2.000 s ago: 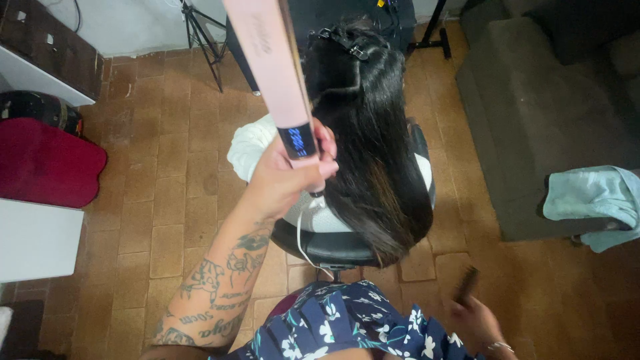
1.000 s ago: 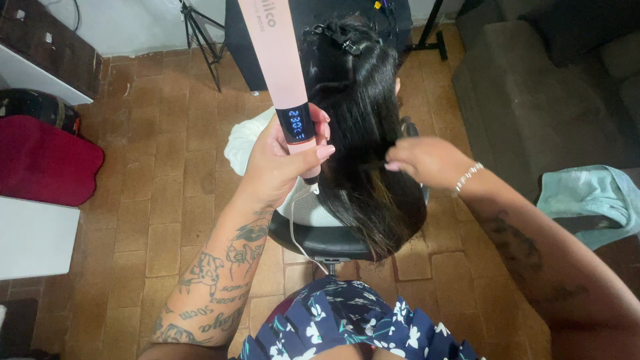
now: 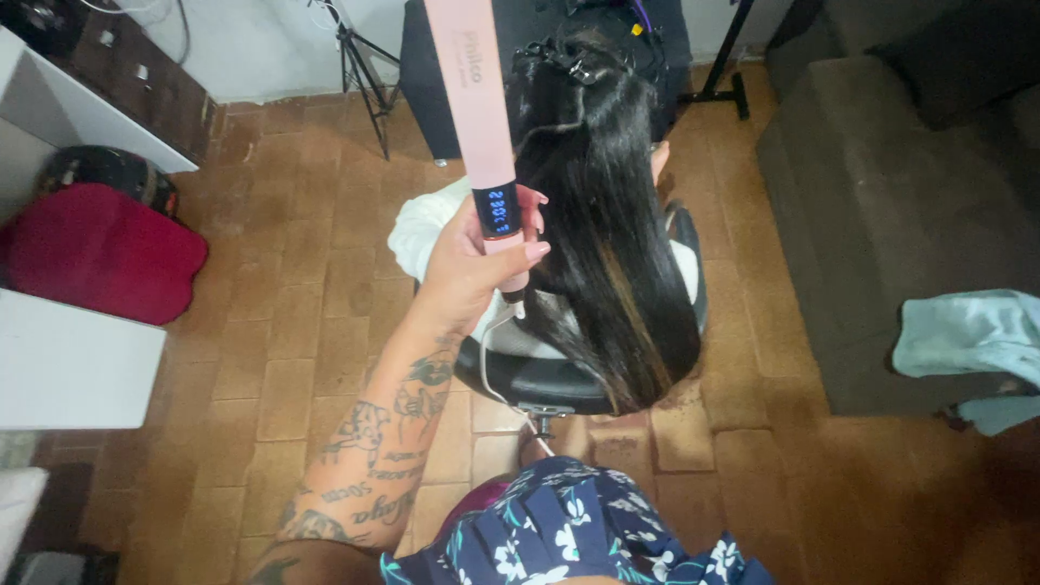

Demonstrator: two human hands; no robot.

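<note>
My left hand [image 3: 479,252] is closed around the handle end of a pink Philco hair straightener [image 3: 474,97], which points up and away with its display lit. From its lower end a white cord [image 3: 487,366] hangs down past the chair. Just right of the hand, long dark hair [image 3: 601,211] with a lighter streak falls down a seated person's back, over the chair's black backrest [image 3: 536,382]. Metal hair clips [image 3: 579,71] hold hair up near the top of the head. My right hand is out of view.
A dark sofa [image 3: 861,244] with a light blue cloth [image 3: 967,333] stands on the right. Black stands [image 3: 366,73] and a dark-covered table [image 3: 431,81] are beyond the person. At the left are a red cushion [image 3: 106,252] and a white surface [image 3: 73,357].
My right hand, which was at the hair one second ago and low at the right with a dark comb before that, has left the view. My left hand still holds the straightener.
</note>
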